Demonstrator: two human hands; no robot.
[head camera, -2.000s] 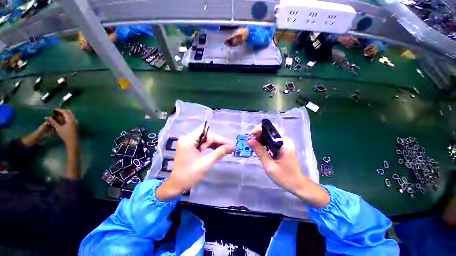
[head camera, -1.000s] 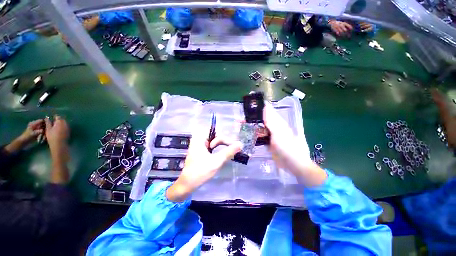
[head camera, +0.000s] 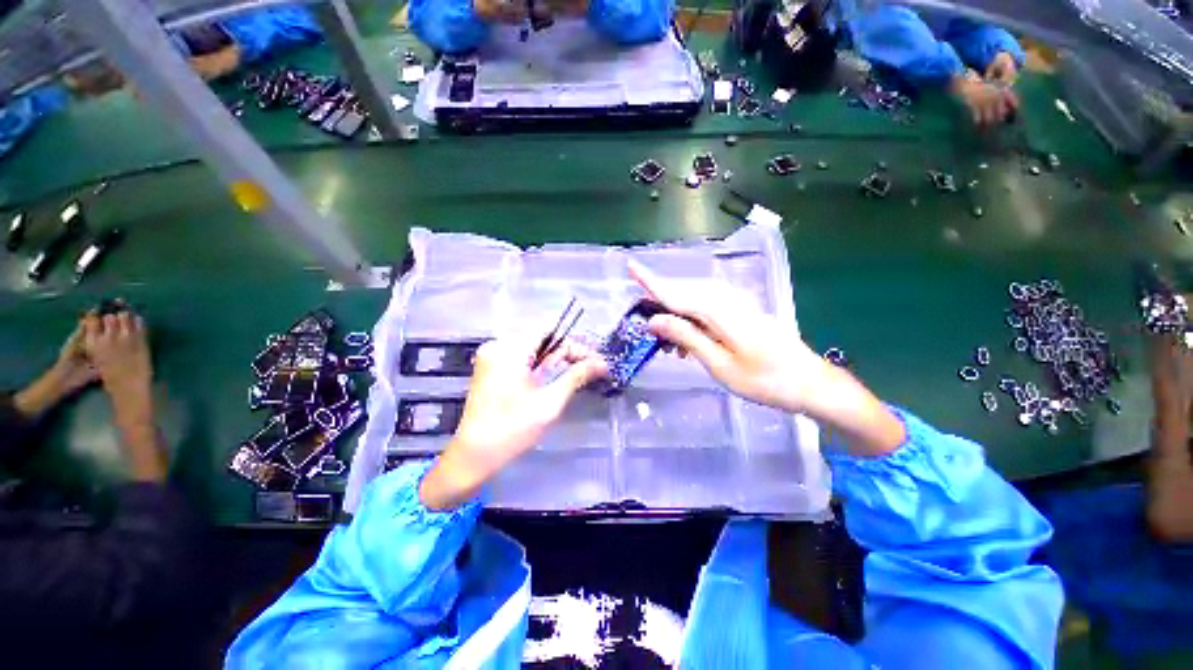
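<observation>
Both hands hold one small phone assembly (head camera: 631, 348) above the white tray (head camera: 523, 484). It is dark with a blue-lit face and is tilted. My left hand (head camera: 510, 406) pinches its lower left end and also keeps dark tweezers (head camera: 560, 327), their tips pointing up and away. My right hand (head camera: 739, 343) grips its upper right side, fingers and thumb partly covering it. Black phone housings (head camera: 438, 357) lie in the tray's left pockets; the lowest is partly hidden by my left arm.
A heap of dark units (head camera: 304, 393) lies left of the tray. Small silver rings (head camera: 1047, 340) lie far right. A grey post (head camera: 236, 157) slants at upper left. Other people's hands work at left (head camera: 118, 353), across the bench and at right. Another tray (head camera: 563, 98) stands beyond.
The separate black housing and greenish board seen earlier now appear as one tilted piece between my hands. My right hand has turned flatter over it. The view has shifted slightly.
</observation>
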